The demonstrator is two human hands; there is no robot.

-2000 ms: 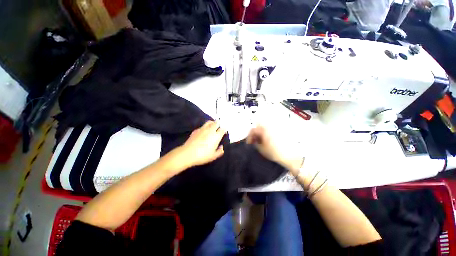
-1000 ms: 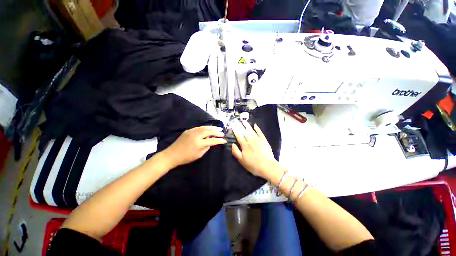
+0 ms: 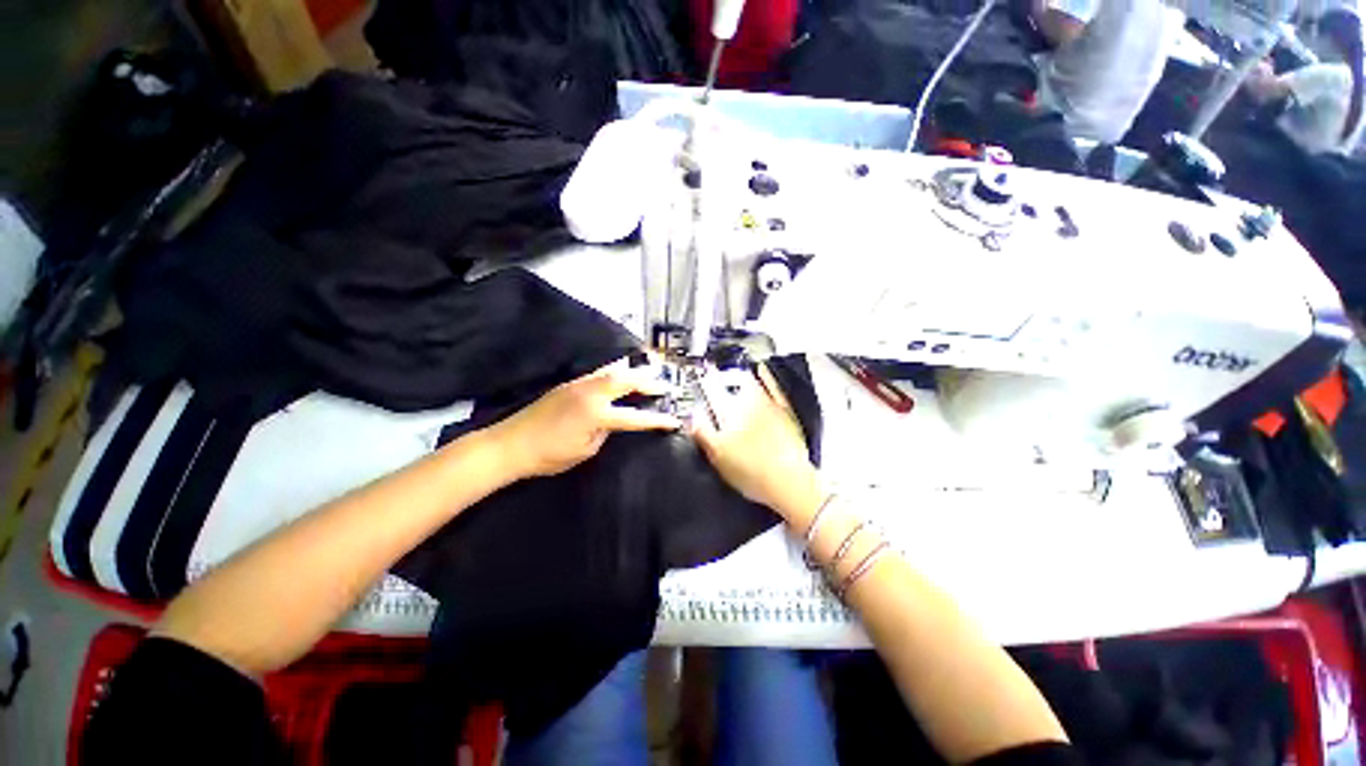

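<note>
A large black garment panel (image 3: 554, 524) lies under both hands, passes beneath the machine head and hangs over the table's front edge; more of it is heaped to the left. The white sewing machine (image 3: 899, 270) stands behind it, its presser foot area (image 3: 686, 367) just beyond my fingertips. My left hand (image 3: 577, 422) presses the cloth left of the foot, fingertips beside it. My right hand (image 3: 754, 442) lies on the cloth just right of the foot, fingers forward and partly under the machine head. The needle tip is too small to tell.
Striped black and white cloth (image 3: 135, 486) lies at the table's left end. Red-handled snips (image 3: 884, 389) lie under the machine arm. A small dark tray (image 3: 1213, 501) is at the right. Red crates (image 3: 1318, 659) with black cloth stand below. People's white-clothed parts (image 3: 1109, 68) show at the back.
From two seconds ago, my right hand has moved forward from the blurred position onto the cloth beside the foot. The black cloth now lies under the head on both sides. The view has shifted slightly.
</note>
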